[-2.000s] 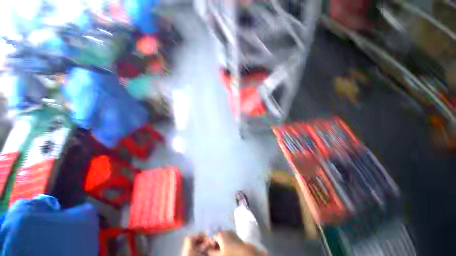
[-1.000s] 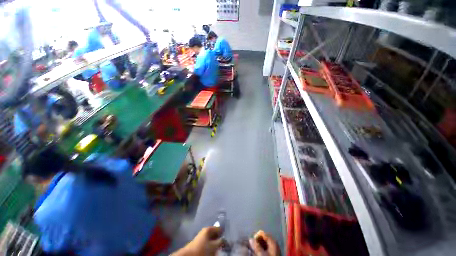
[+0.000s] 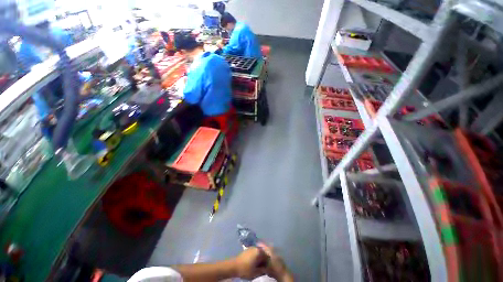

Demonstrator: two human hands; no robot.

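My left hand (image 3: 252,262) is at the bottom centre, its fingers curled, with the bare forearm reaching in from the left. My right hand (image 3: 278,268) is close beside it, blurred and partly cut off by the bottom edge. The hands seem to touch. A small dark-grey, shiny object (image 3: 246,236) shows just beyond them; I cannot tell whether it is a bag end or a shoe tip. What the fingers hold is hidden or too blurred to tell.
A grey aisle floor (image 3: 265,171) runs ahead. Metal racks (image 3: 398,148) with red trays stand at right. A green bench (image 3: 52,206), a red stool (image 3: 135,202) and a cart with a red tray (image 3: 197,148) are at left. Seated workers in blue (image 3: 209,82) are ahead.
The view has moved forward along the aisle; the near seated worker has left the picture. My hands, apart one second ago, are now close together.
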